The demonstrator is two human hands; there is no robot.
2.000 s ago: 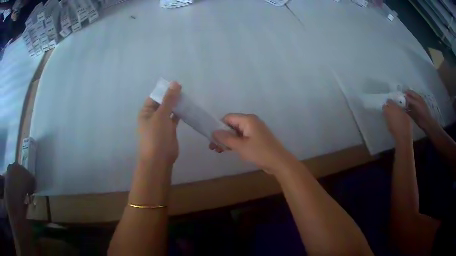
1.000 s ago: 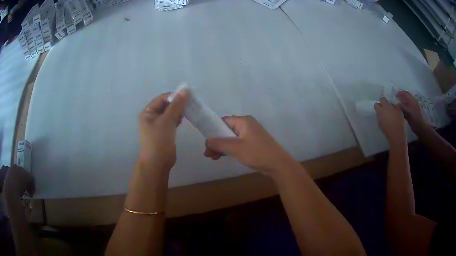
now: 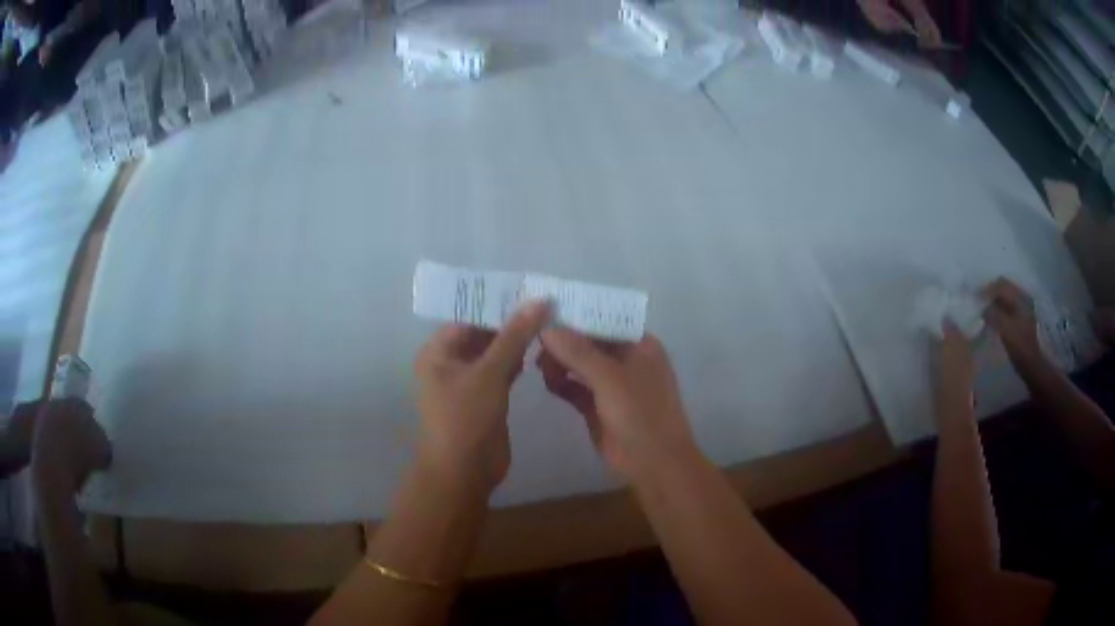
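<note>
A thin white printed leaflet (image 3: 587, 306) is held level above the white-covered table, in the middle of the view. It is a long strip with dark characters on the left part and rows of small print on the right. My left hand (image 3: 471, 379) pinches its lower edge near the middle, thumb in front. My right hand (image 3: 618, 389) grips the lower edge just right of that, thumb and fingers close to my left thumb. The fingers behind the leaflet are partly hidden.
White cartons (image 3: 113, 116) stand in rows at the far left. More cartons (image 3: 443, 55) lie at the table's (image 3: 306, 404) far side. Another person's hands (image 3: 978, 320) work with whitish items at right. Another person's hand (image 3: 71, 440) is at the left edge by a carton (image 3: 72, 377).
The whitish strip held slanting between my hands now shows as a level printed leaflet. My hands have come together at its middle. The view has tilted up, showing more of the far side.
</note>
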